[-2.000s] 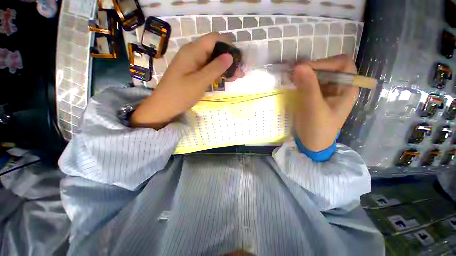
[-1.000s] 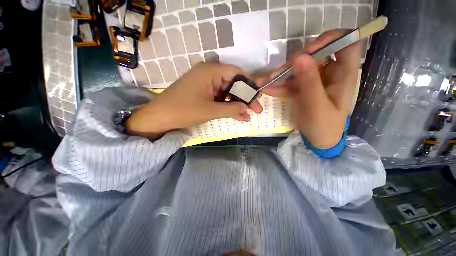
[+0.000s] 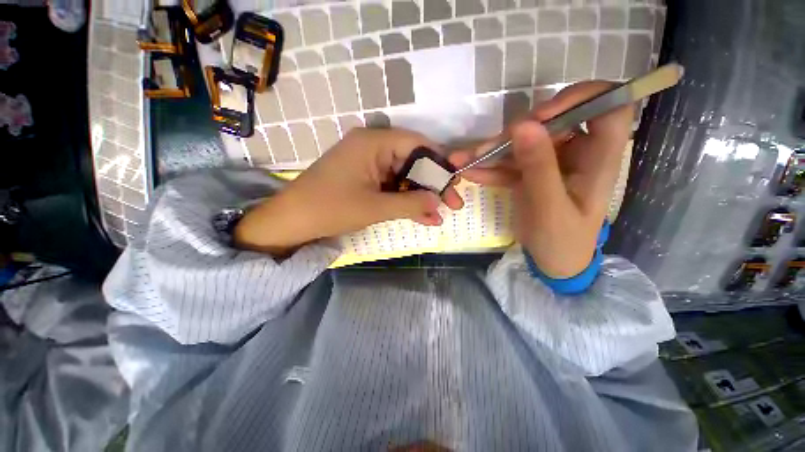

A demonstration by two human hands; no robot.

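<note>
My left hand [image 3: 353, 181] holds a small black watch module [image 3: 429, 174] between thumb and fingers, its pale square face up. My right hand [image 3: 565, 163] holds silver tweezers [image 3: 587, 109] like a pen, their tan end pointing up and right. The tweezer tips meet the module's right edge; whether they grip anything there I cannot tell. The yellow sticker sheet [image 3: 477, 216] lies under both hands. The sheet of grey die-cut adhesive pieces [image 3: 309, 75] lies beyond them, with a blank white patch in its middle.
Several black and orange modules [image 3: 256, 51] lie loose at the upper left. A narrow second adhesive sheet [image 3: 119, 132] is at the left. The clear blister tray [image 3: 688, 203] with modules in pockets is at the right. Green boards [image 3: 741, 384] are at the lower right. A blue strap is on my right wrist.
My left hand has turned the module so its pale square shows and brought it lower. The tweezers, blurred and apart from it before, now touch its edge.
</note>
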